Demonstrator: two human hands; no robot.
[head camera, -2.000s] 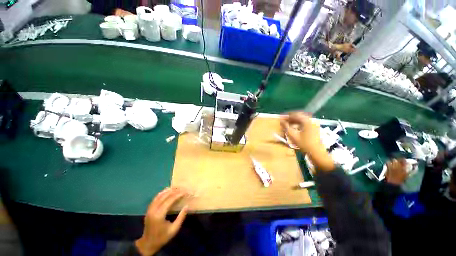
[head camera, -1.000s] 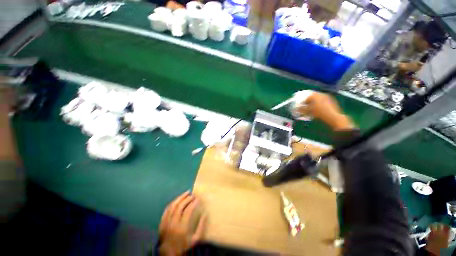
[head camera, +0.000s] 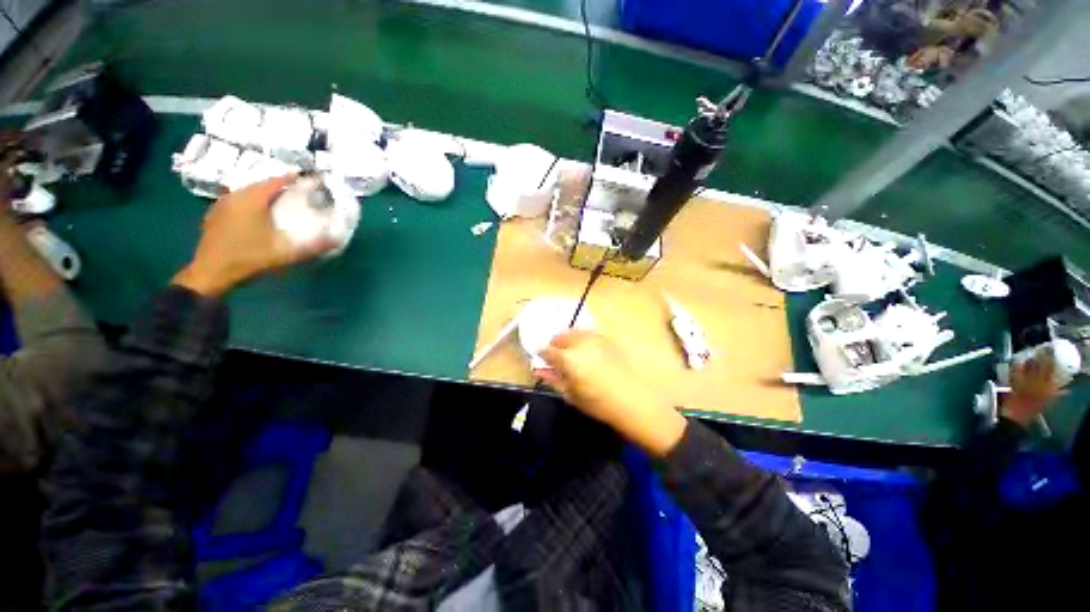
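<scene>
My left hand (head camera: 245, 233) holds a white rounded camera housing (head camera: 316, 215) above the green bench, in front of the row of white housings (head camera: 245, 141). My right hand (head camera: 598, 377) is at the front of the tan mat (head camera: 741, 287), its fingers on a white round base (head camera: 550, 325) with a thin white antenna (head camera: 494, 343). A dark lead crosses the base, and a cable with a pale tip (head camera: 520, 417) hangs below the mat's edge. The black electric screwdriver (head camera: 679, 179) hangs over the screw feeder (head camera: 622, 191).
A white glue tube (head camera: 689, 335) lies on the mat. White assemblies with antennas (head camera: 855, 341) stand at the right. A blue bin (head camera: 885, 508) of white parts is by my lap. Another person's hand (head camera: 1030, 385) is at far right, and a sleeve (head camera: 42, 347) at far left.
My left hand has moved from the mat's edge up to the left and taken a housing. My right hand has brought the white base from behind the feeder down to the mat's front. The view has shifted.
</scene>
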